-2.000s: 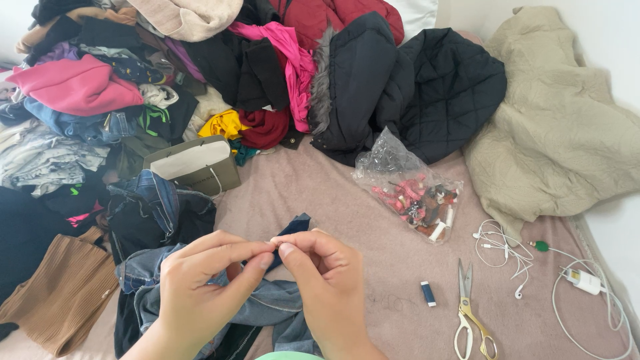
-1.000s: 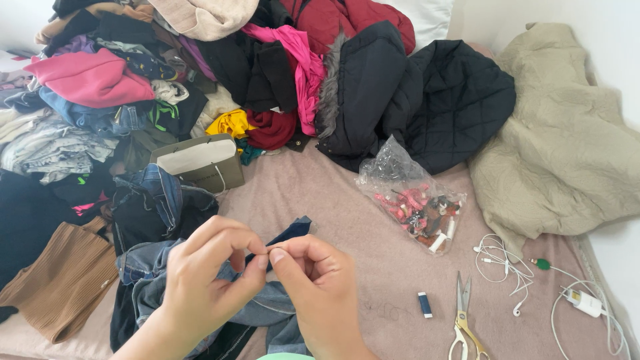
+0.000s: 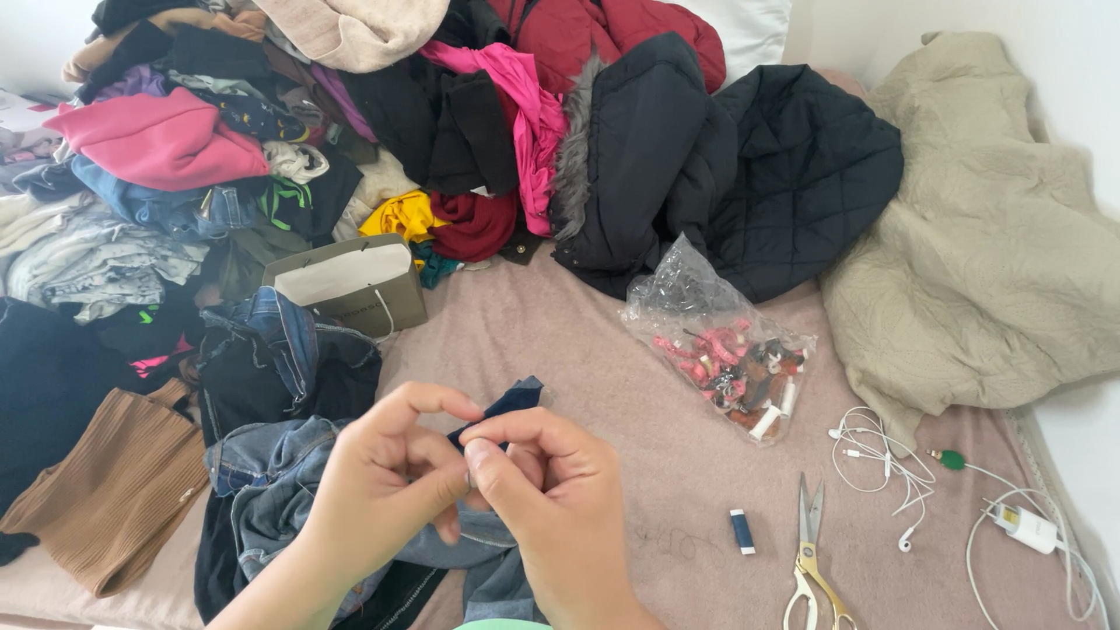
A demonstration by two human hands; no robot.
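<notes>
My left hand [image 3: 398, 486] and my right hand [image 3: 547, 490] meet fingertip to fingertip in the lower middle of the head view. The right thumb and forefinger are pinched together; whatever is between them is too small to make out. The left forefinger is raised, its thumb close to the right fingers. Behind the hands shows a strip of dark blue denim [image 3: 516, 396], and beneath them lie faded blue jeans [image 3: 280, 490]. A spool of dark blue thread [image 3: 742, 531] lies to the right, with loose dark thread [image 3: 674, 544] on the blanket beside it. Gold-handled scissors [image 3: 809, 560], blades slightly apart, lie beyond the spool.
A clear plastic bag of sewing notions [image 3: 726, 350] lies on the pink blanket [image 3: 569, 324]. White earphones [image 3: 884, 464] and a charger with cable [image 3: 1028, 527] are at right. A paper bag [image 3: 367, 293], heaped clothes [image 3: 166, 144], a black quilted jacket [image 3: 787, 175] and beige cloth [image 3: 971, 227] lie behind.
The left forefinger has lifted off the right fingertips, where the two hands were pinched close together before. The view has shifted slightly.
</notes>
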